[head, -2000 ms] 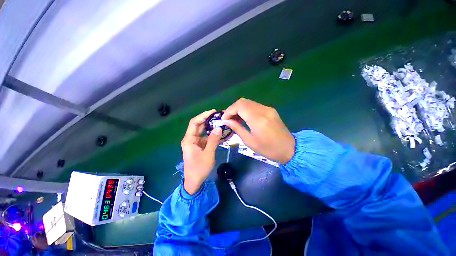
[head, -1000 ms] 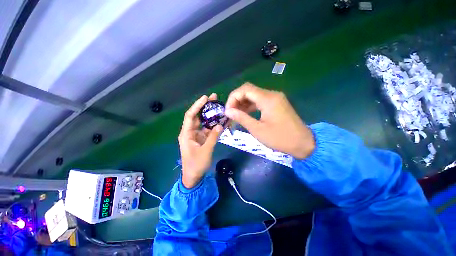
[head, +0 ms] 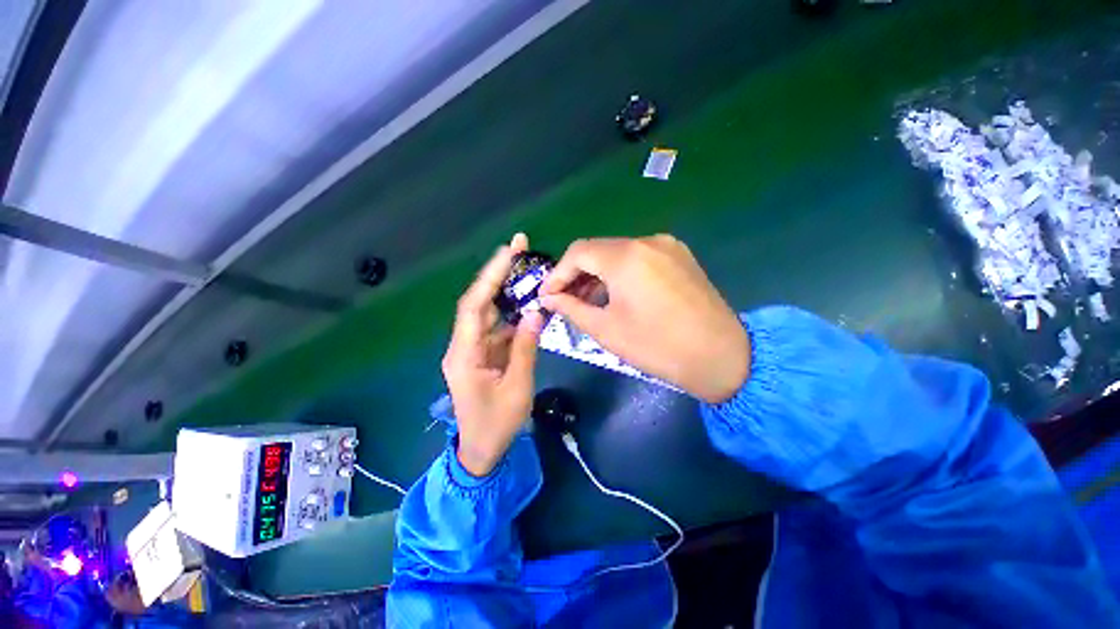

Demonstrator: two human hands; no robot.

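My left hand (head: 489, 363) holds a round circuit board assembly (head: 526, 280) between thumb and fingers, its face up. A small white piece lies on the disc's face. My right hand (head: 645, 307) has thumb and forefinger pinched at the disc's right edge; whether a small piece is between the fingertips cannot be told. The white adhesive pad sheet (head: 595, 350) lies on the bench below, partly hidden by my right hand. A plain black disc (head: 555, 410) sits near the pale plug end of a white cable (head: 626, 494).
Another board (head: 636, 116) lies beyond with a silver-white battery (head: 660, 164). More discs (head: 371, 270) are spaced along the bench to the left. A power supply (head: 262, 488) stands at left. A heap of white parts (head: 1013, 209) lies at right.
The discs and battery beyond my hands have shifted left in view. My right hand has stayed at the held disc, moving slightly away and then back. The white piece on its face shows more clearly.
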